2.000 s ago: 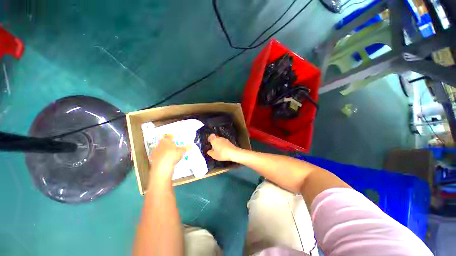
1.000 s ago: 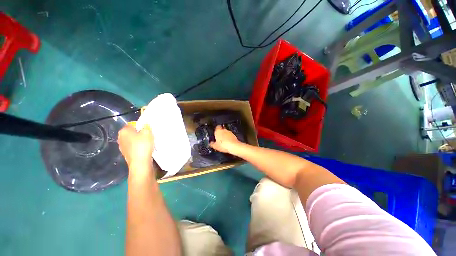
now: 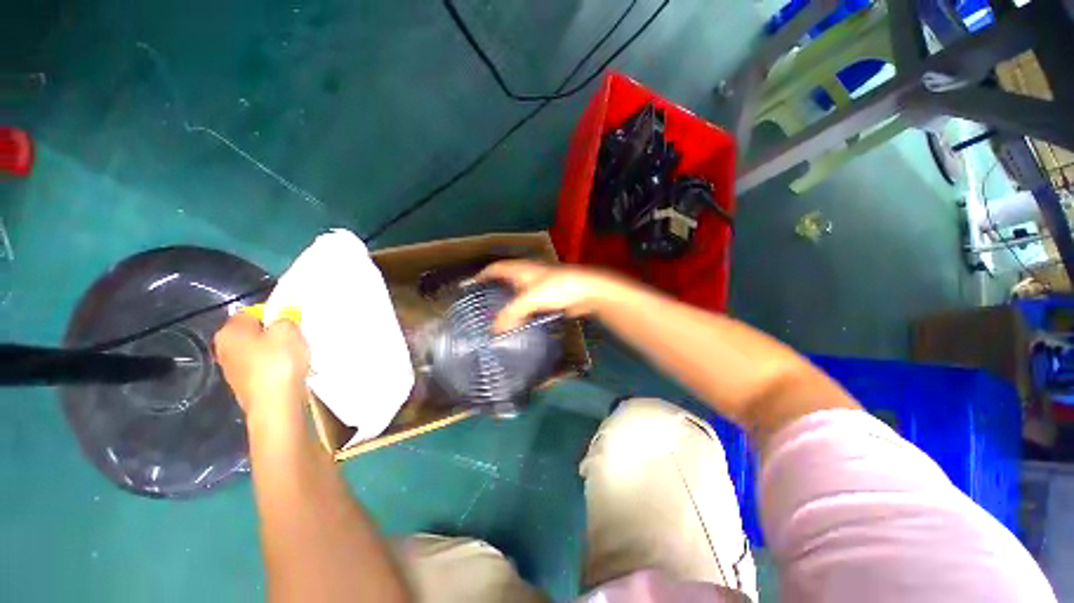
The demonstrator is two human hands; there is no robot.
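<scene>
A brown cardboard carton [image 3: 406, 445] stands open on the floor in front of me. My left hand [image 3: 262, 344] grips the side of a crumpled white plastic bag [image 3: 344, 332] over the carton's left end; yellow bands show at the fingertips. My right hand [image 3: 524, 295] holds a small grey fan unit with a ringed wire guard [image 3: 481, 351] at the carton's right end; the fan is blurred. Dark pieces inside the carton are mostly hidden under the fan and bag.
A red crate [image 3: 579, 177] with black corded parts [image 3: 642, 177] stands behind right. A floor fan's round base [image 3: 130, 412] is left of the carton. A black cable [image 3: 471, 165] crosses the floor. A blue stool or bin [image 3: 930, 412] is at right, below a grey bench frame [image 3: 824, 136].
The white bag has come up out of the carton to its left end with my left hand. My right hand has taken hold of the grey fan and raised it among the dark parts.
</scene>
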